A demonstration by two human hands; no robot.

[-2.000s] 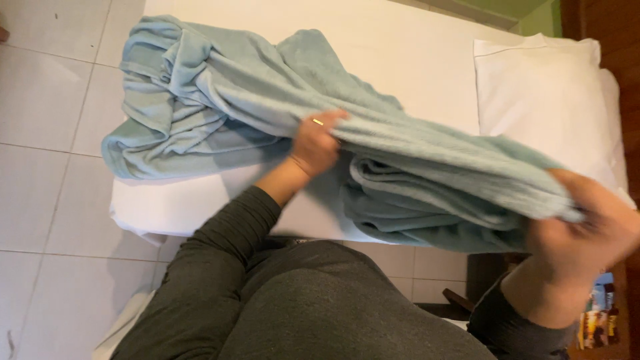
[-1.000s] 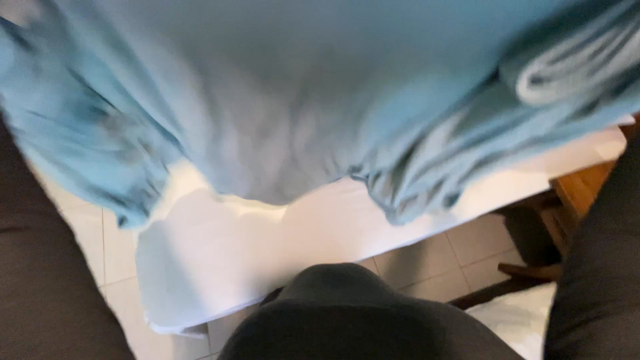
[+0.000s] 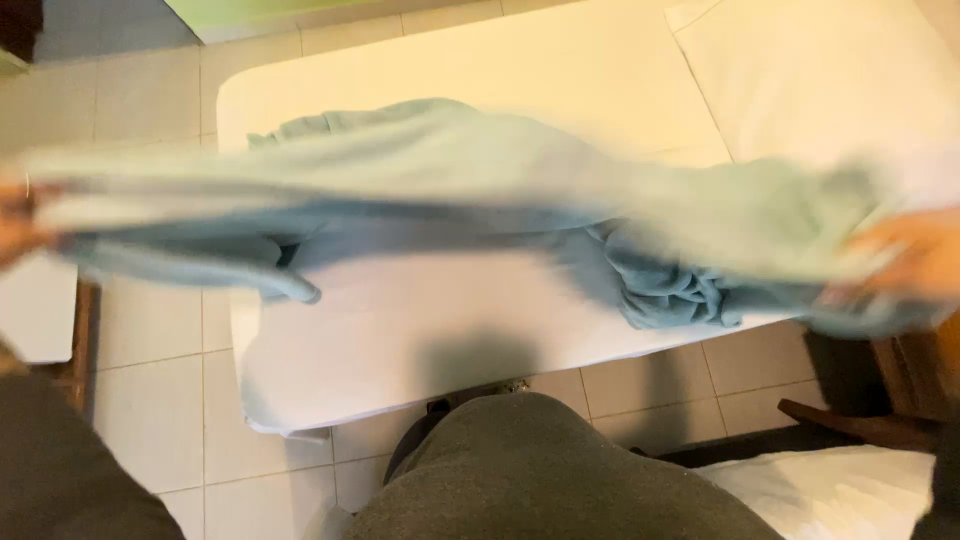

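A light blue-green blanket (image 3: 450, 165) is stretched across the view between my two hands, blurred by motion. At the far left edge, my left hand (image 3: 22, 217) grips one end of it; a ring shows on a finger. My right hand (image 3: 907, 255), also blurred, holds the other end at the right. Bunched folds of the blanket rest on the white-sheeted bed (image 3: 405, 337) near its front edge, right of the middle. Another fold hangs beside my left hand, over the bed's left end.
A white pillow (image 3: 817, 75) lies at the bed's upper right. Tiled floor (image 3: 150, 420) shows around the bed. A white-topped piece of furniture (image 3: 37, 315) stands at left. At lower right are dark wooden furniture (image 3: 855, 424) and a white cushion or cloth (image 3: 840, 487).
My hands were closer together on the blanket two seconds ago and are now wide apart. The blanket, raised across the view one second ago, is now lower, stretched over the bed.
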